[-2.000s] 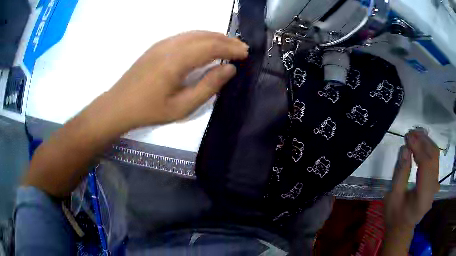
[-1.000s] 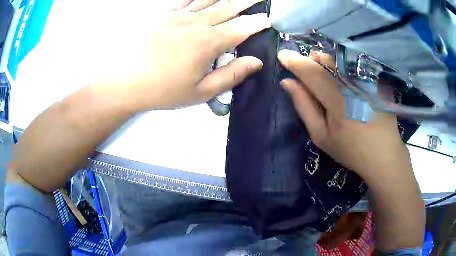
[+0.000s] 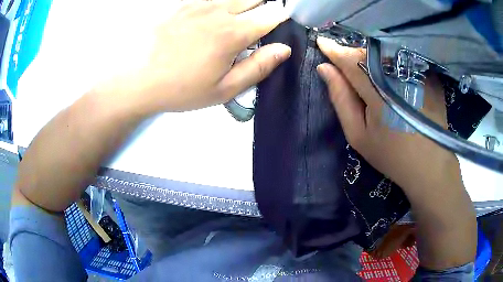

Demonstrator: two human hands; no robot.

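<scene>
A plain dark purplish-black cloth lies under the needle area and hangs over the table's front edge. A narrow seam line runs down it. The black printed panel with white outlined animal figures shows at its right, and again beyond my right wrist. My left hand lies flat with fingers spread, thumb and fingers on the cloth's left edge; some fingertips are cut off by the top edge. My right hand rests on the cloth just below the presser foot area, partly behind machine parts.
The white machine head covers the upper right, with a curved metal bar in front of my right hand. A grey ring-shaped object lies under my left hand. A blue basket is low left, a red basket low right. Ruler markings line the table's edge.
My right hand has come from the table's right side onto the cloth near the needle. My left hand has moved onto the cloth's left edge. The printed panel is now mostly covered.
</scene>
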